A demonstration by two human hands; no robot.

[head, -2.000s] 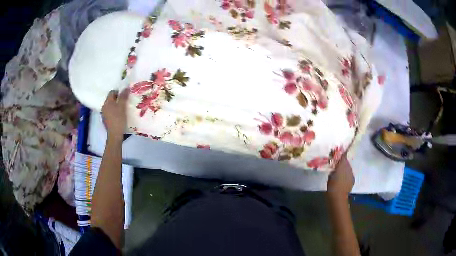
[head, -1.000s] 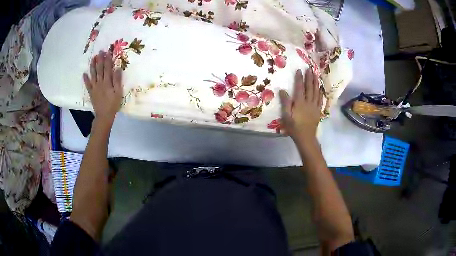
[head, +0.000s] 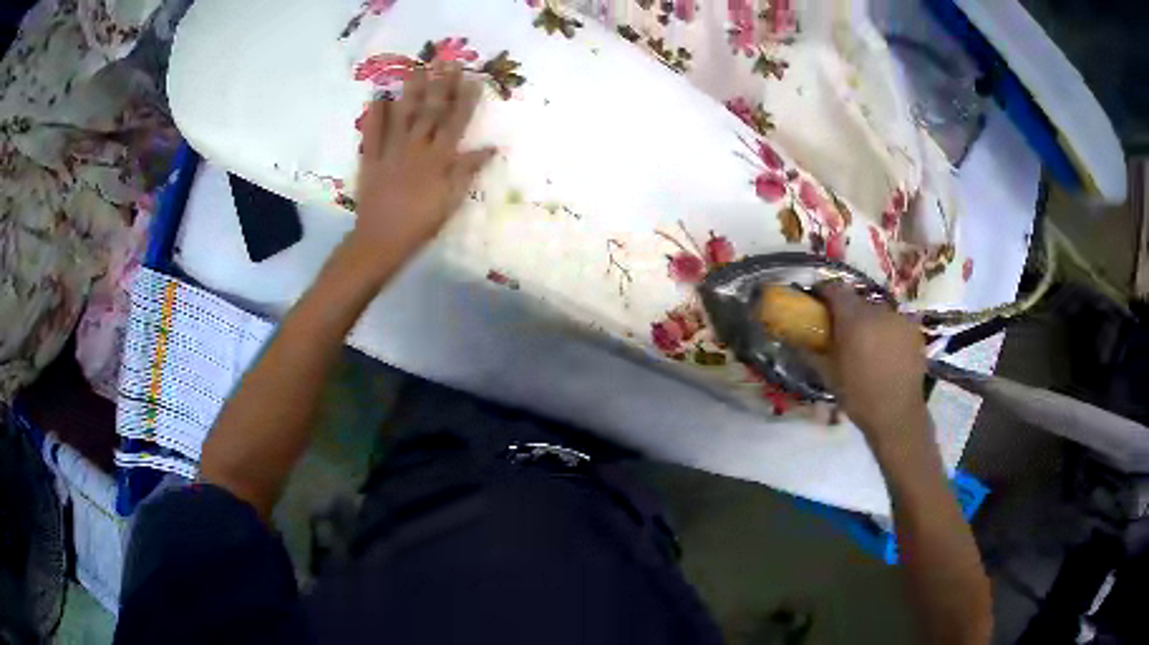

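Observation:
A cream floral garment (head: 567, 151) with red-pink flowers lies over the padded board (head: 240, 76), whose rounded left end is bare. My left hand (head: 413, 170) lies flat on the cloth near that end, fingers apart, holding nothing. My right hand (head: 869, 353) grips the wooden handle of the steam iron (head: 769, 315). The iron is on the garment's right part, its tip pointing left. My fingers partly hide the handle.
The white-covered table (head: 504, 365) shows below the board, with a flat black rectangle (head: 265, 218) on it. A crumpled floral pile (head: 63, 189) and striped cloth (head: 189, 365) are at left. A pale hose (head: 1058, 410) runs right. A second board (head: 1058, 95) is at upper right.
My right hand has left the cloth and taken hold of the iron, which moved from the table at right onto the garment. My left hand still lies flat on the cloth. The view has tilted.

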